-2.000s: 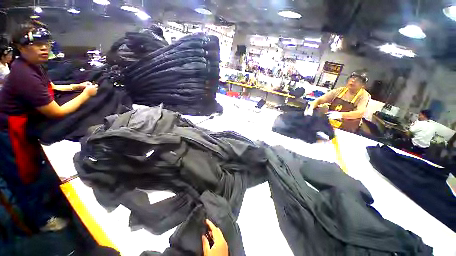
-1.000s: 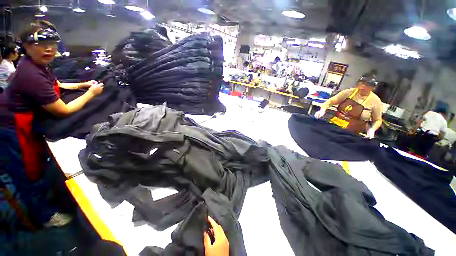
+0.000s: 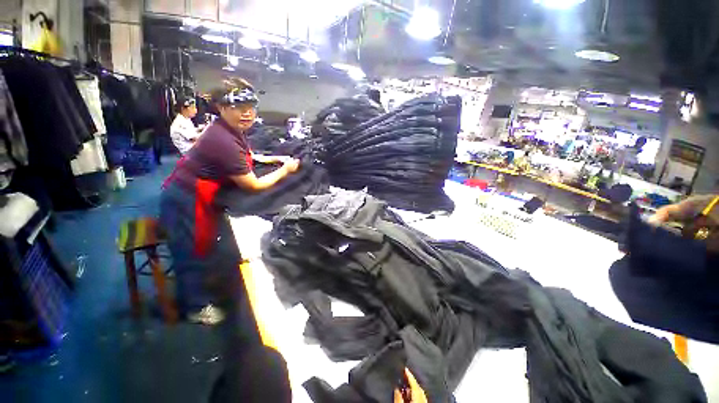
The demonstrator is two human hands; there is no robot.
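A charcoal jacket (image 3: pixel 394 268) lies bunched in a long heap on the white table, with a small white label on it. Similar dark cloth (image 3: pixel 599 346) spreads to the right, joined visually to the heap. My right hand (image 3: pixel 410 390) is at the bottom edge, partly cut off, at the near end of the cloth. A small dark tool seems to show in it, mostly hidden; the snips cannot be made out clearly. My left hand is not in the picture.
A person in a red apron (image 3: pixel 206 212) stands at the table's left side, handling dark cloth. A tall stack of dark garments (image 3: pixel 394 153) stands behind. A wooden stool (image 3: pixel 146 256) and clothes rails are at left. Another worker's arm (image 3: pixel 686 211) holds dark cloth at right.
The view has turned left, so things appear further right and the stool and rails show. The worker at right has lifted dark cloth. My right hand stays at the cloth's near end.
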